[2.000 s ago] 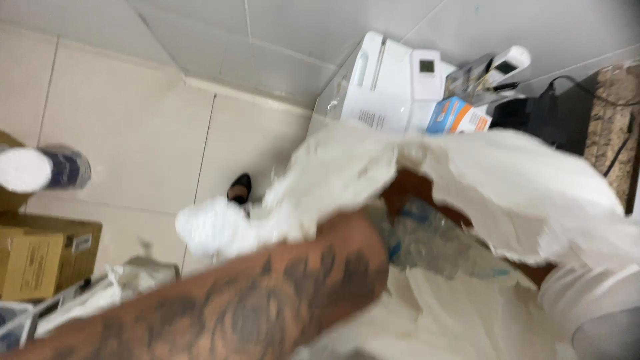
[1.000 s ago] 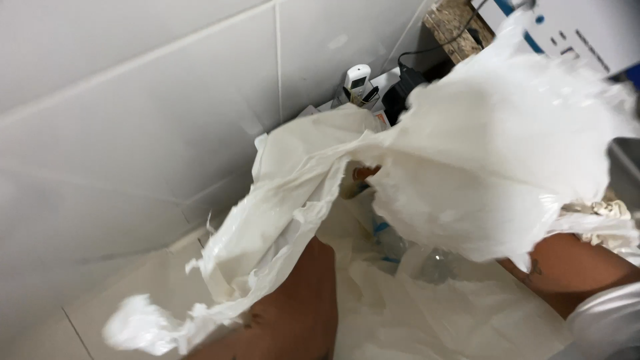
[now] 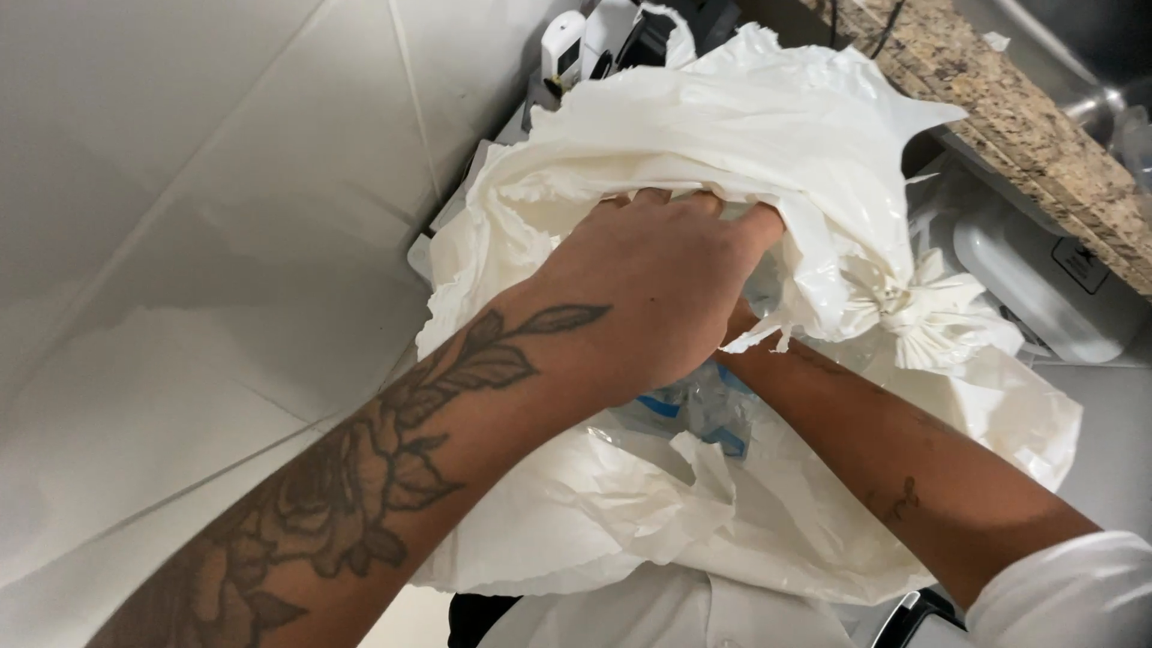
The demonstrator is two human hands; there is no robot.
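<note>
A large white plastic bag (image 3: 630,504) with torn, ragged edges spreads over the middle, its upper part bunched up and a knotted tuft (image 3: 913,310) on its right side. Crumpled clear plastic with blue print (image 3: 693,405) shows in its opening. My left hand (image 3: 666,261) is at the bag's upper rim, back of the hand up, fingertips hidden under the folds; its grip is unclear. My right hand (image 3: 740,326) reaches into the opening beneath the left one and is mostly hidden, so what it touches cannot be seen.
A speckled granite counter edge (image 3: 1017,135) runs along the upper right, with a metal sink beyond. Under it is a white plastic container (image 3: 1035,270). A white handheld device (image 3: 562,49) and dark items stand behind the bag. Grey-white tiled wall (image 3: 225,180) lies left.
The loose white plastic, earlier held up and spread wide, is now gathered over the opening. My left hand has come over to the opening, above my right. The view has shifted.
</note>
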